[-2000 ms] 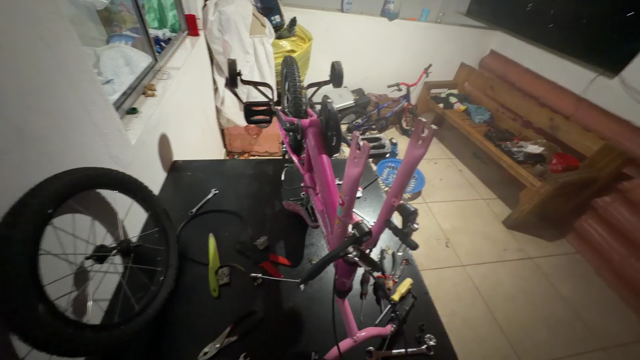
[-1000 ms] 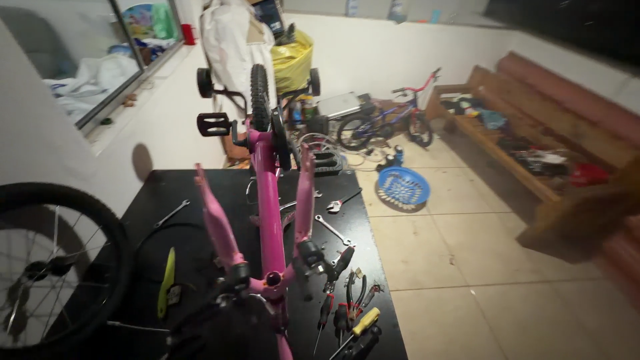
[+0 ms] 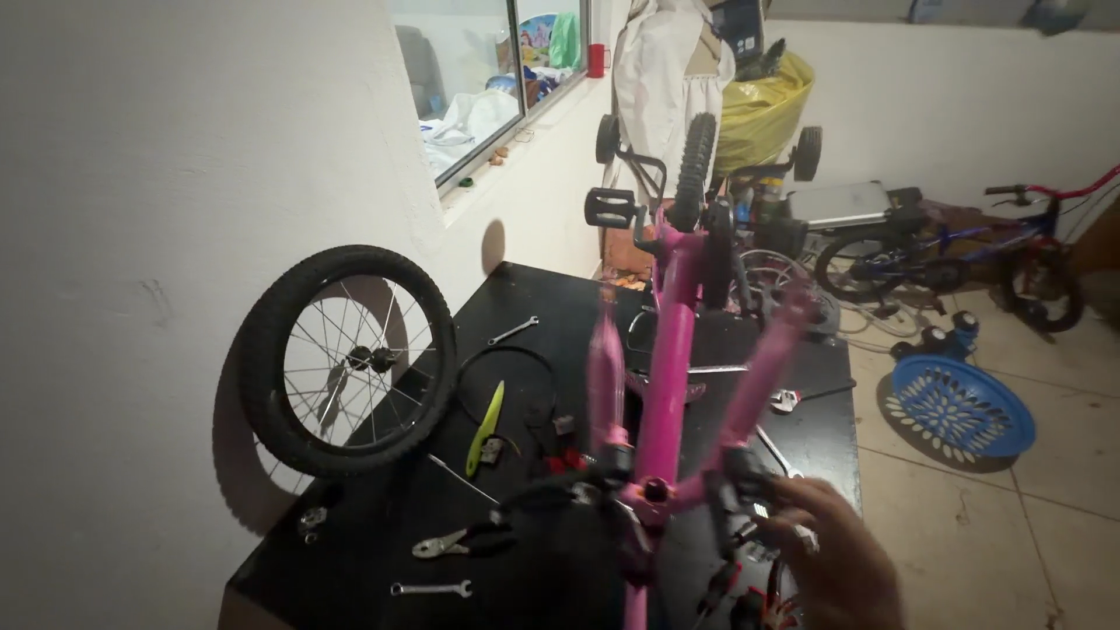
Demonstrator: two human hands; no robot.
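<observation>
An upside-down pink bicycle frame [image 3: 669, 359] stands on a black table [image 3: 350, 560], its rear wheel [image 3: 697, 162] and training wheels at the far end. The two pink fork legs point up, blurred, with no wheel between them. At the lower right, my right hand [image 3: 827, 542] is at the black brake arm [image 3: 742, 479] on the right fork leg, its fingers bent; blur hides whether they grip it. My left hand is not in view. A loose spoked wheel with a black tire [image 3: 350, 359] leans against the wall at the left.
Slip-joint pliers [image 3: 459, 541], a combination wrench [image 3: 431, 589], another wrench [image 3: 514, 331], a yellow-green tool [image 3: 486, 429] and an adjustable wrench [image 3: 787, 400] lie on the table. On the floor at right are a blue perforated basket [image 3: 962, 407] and a blue bicycle [image 3: 954, 245].
My right hand has come into view at the right fork leg. The bicycle frame has turned since the earliest frame. The view has swung left.
</observation>
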